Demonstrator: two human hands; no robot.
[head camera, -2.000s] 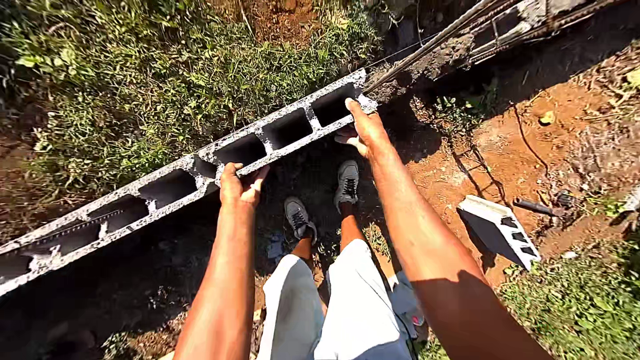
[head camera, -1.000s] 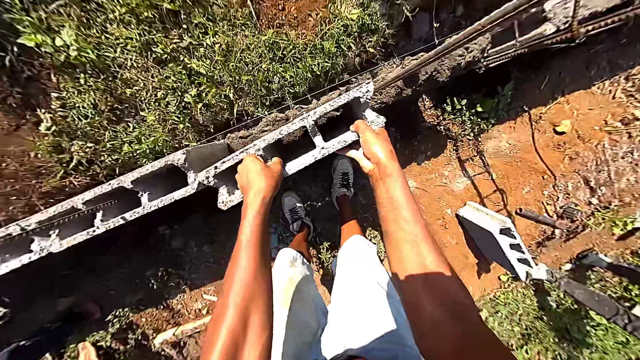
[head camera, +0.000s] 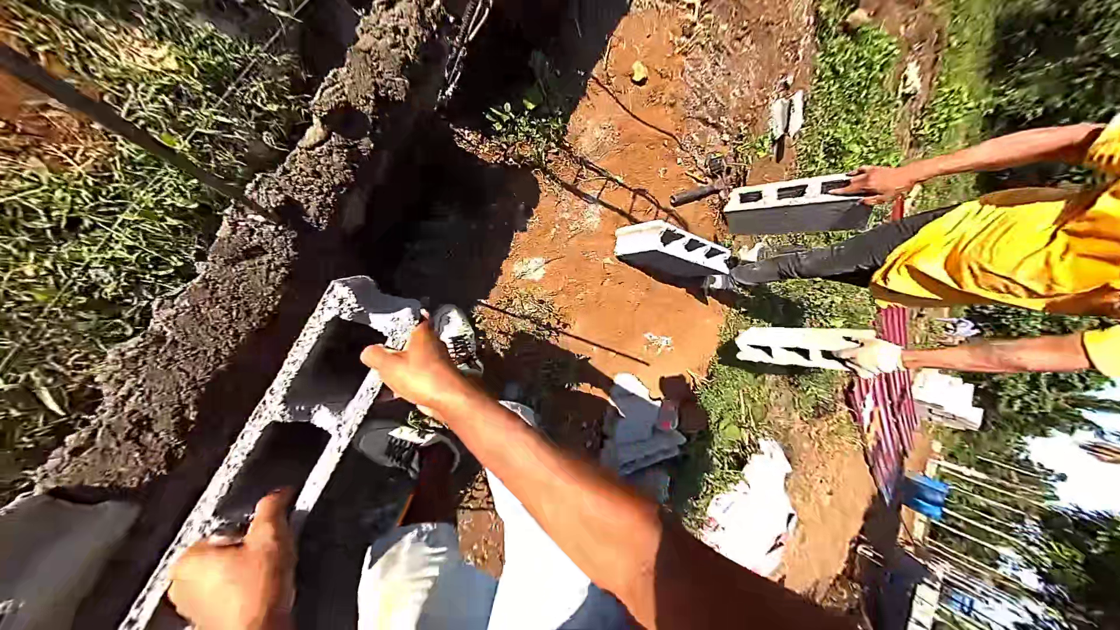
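Observation:
A hollow concrete block (head camera: 322, 420) with open cells facing up is held between my hands, beside a rough mortar-topped wall (head camera: 210, 297). My left hand (head camera: 241, 560) grips its near part, with fingers at the edge of a cell and over the web. My right hand (head camera: 416, 363) holds the far end, thumb on the rim by a cell. The block's lower end runs out of view at the bottom. Whether the block rests on anything beneath is hidden.
A co-worker in a yellow shirt (head camera: 1006, 249) holds one block (head camera: 796, 206) and another block (head camera: 805, 348) at the right. A further block (head camera: 669, 249) lies on orange soil. A steel bar (head camera: 131, 131) crosses the wall at upper left. My shoes stand beside a dark trench.
The view has swung strongly to the right. A co-worker with two blocks has come into view. The block in my hands has moved away from the row's end and no longer lines up with it.

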